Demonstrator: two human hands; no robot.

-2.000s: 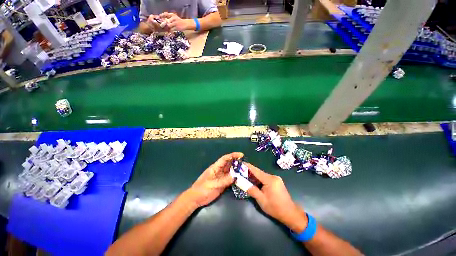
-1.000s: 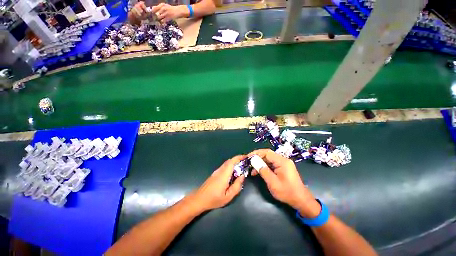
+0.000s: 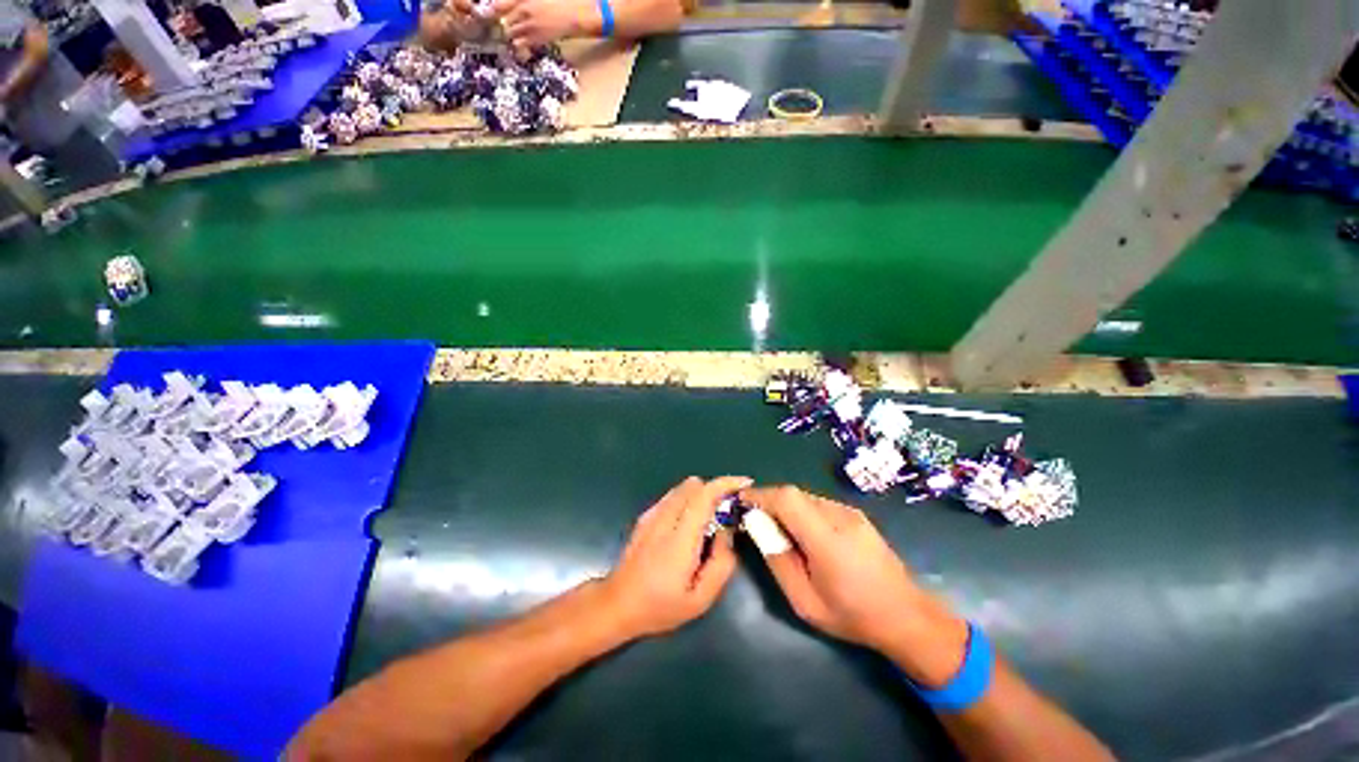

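Note:
My left hand (image 3: pixel 674 560) and my right hand (image 3: pixel 838 563) meet over the dark green bench. Together they hold a small wired board assembly (image 3: pixel 726 515), mostly hidden by the fingers; dark and white parts show between the fingertips. A white wrap (image 3: pixel 766 532) covers a right-hand fingertip. A blue wristband (image 3: pixel 961 670) is on my right wrist. A loose pile of wired board assemblies (image 3: pixel 932 457) lies behind and right of my hands. Whitish plastic housings (image 3: pixel 179 462) stand in rows on a blue sheet (image 3: pixel 194 640) at the left.
A green conveyor belt (image 3: pixel 596 253) crosses behind the bench and carries a unit (image 3: pixel 125 279) at the left. A pale slanting post (image 3: pixel 1133 209) stands at the right. A white stick (image 3: pixel 961 412) lies behind the pile. Another person's hands (image 3: pixel 522 18) work opposite, over a similar pile.
The held assembly has turned and is now more covered by my closed-in fingers. The unit on the belt has moved left. The view has shifted slightly.

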